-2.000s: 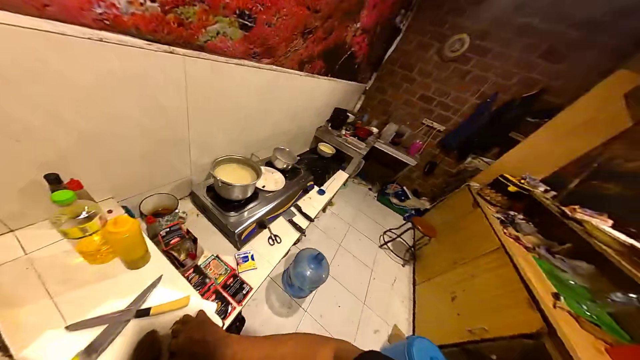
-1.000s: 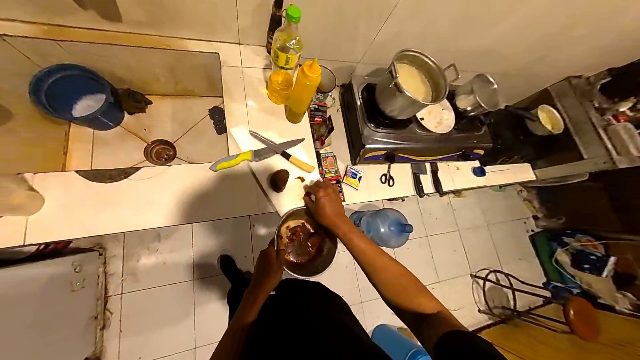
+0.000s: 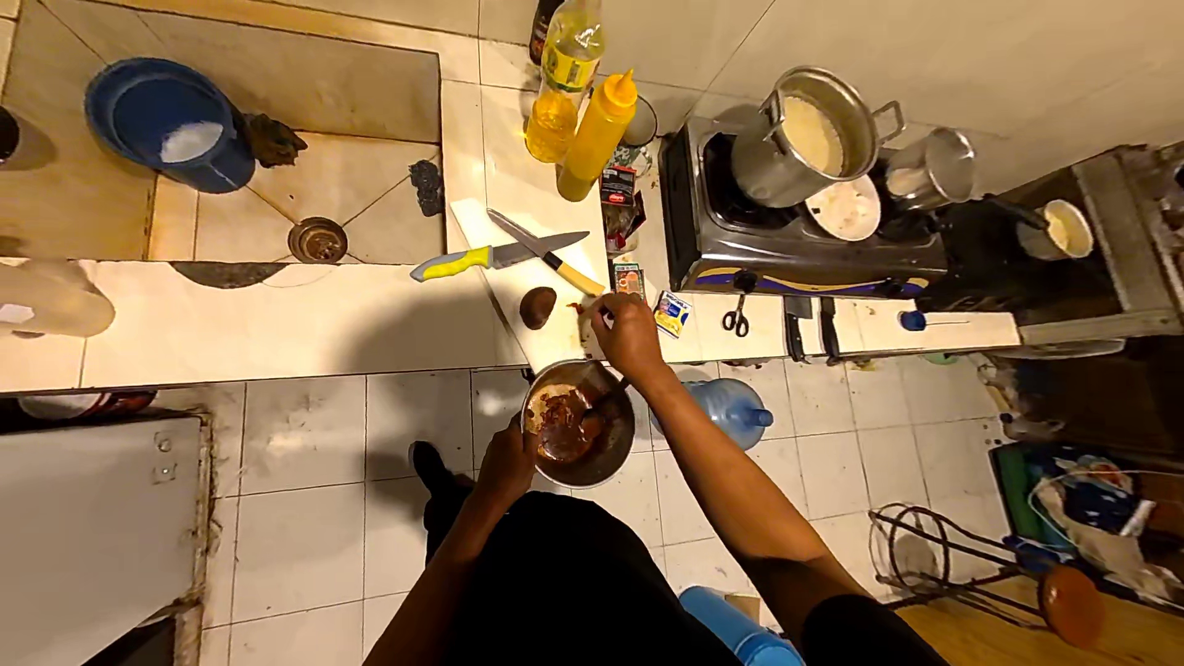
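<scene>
My left hand [image 3: 507,462] grips the left rim of a metal bowl [image 3: 606,458], which is held just off the counter's front edge. Brown sauce and paler contents [image 3: 562,425] lie inside it, with a dark utensil [image 3: 597,413] dipped in at the right. My right hand [image 3: 627,335] is above the counter edge near small reddish bits, its fingers curled; whether it holds anything is hidden. Left of it sits a dark brown oval item [image 3: 537,307]. Behind, a knife with a yellow-green handle [image 3: 458,264] crosses a knife with a pale yellow handle [image 3: 578,277] on a white board.
A basin with a blue bucket [image 3: 171,125] is at the left. An oil bottle [image 3: 560,83] and yellow squeeze bottle [image 3: 599,134] stand behind the knives. At right are a gas stove [image 3: 805,250] with a pot [image 3: 800,139], and scissors [image 3: 736,319]. A water jug [image 3: 731,412] is below.
The view has swung down and left since the oldest frame. Since one second ago, my right hand has moved slightly away from the bowl's rim, and the utensil inside the bowl shows more plainly.
</scene>
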